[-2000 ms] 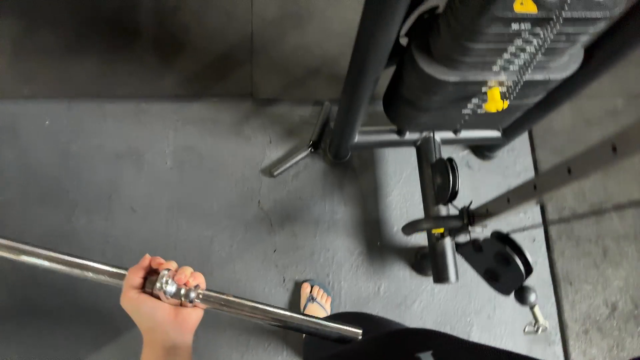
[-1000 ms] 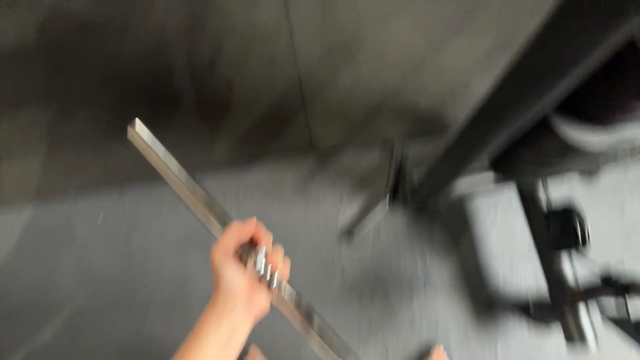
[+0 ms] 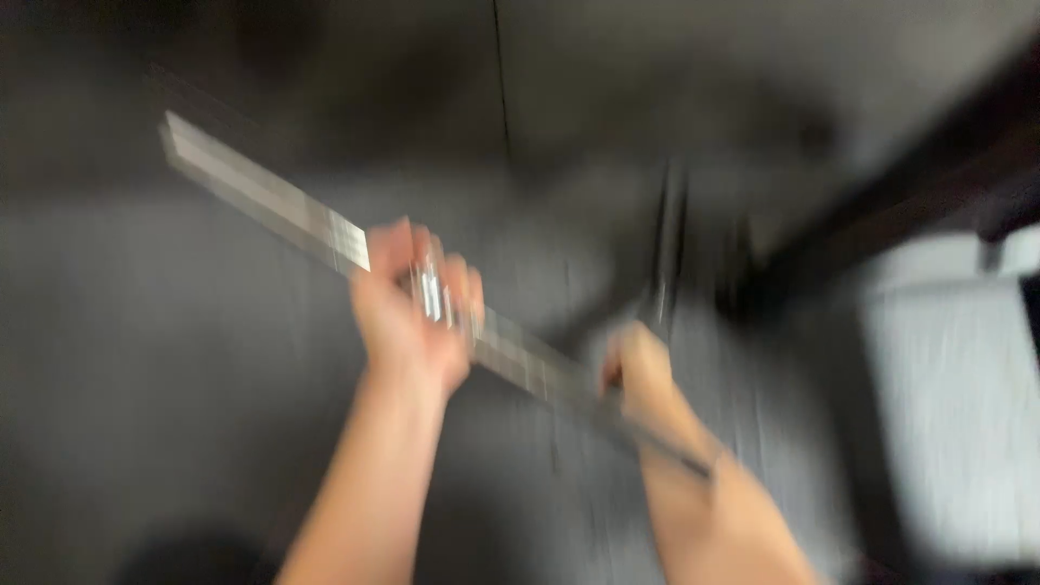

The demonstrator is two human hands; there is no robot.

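Note:
A straight chromed metal bar (image 3: 260,191) slants from upper left to lower right across the middle of the blurred head view. My left hand (image 3: 422,313) is closed around its middle, at the shiny swivel collar (image 3: 431,292). Further down the bar is my right hand (image 3: 638,357), its fingers curled beside the bar; blur hides whether they grip it. The bar's lower end (image 3: 699,470) lies across the view of my right forearm.
Grey floor (image 3: 203,390) spreads below, with a dark area along the top. A dark machine post (image 3: 877,179) runs down from the upper right. Near my right hand stands a blurred black V-shaped machine foot (image 3: 670,236).
My right hand has come into view beside the lower part of the bar. The bar, in my left hand throughout, slants more steeply than two seconds ago. The view has shifted.

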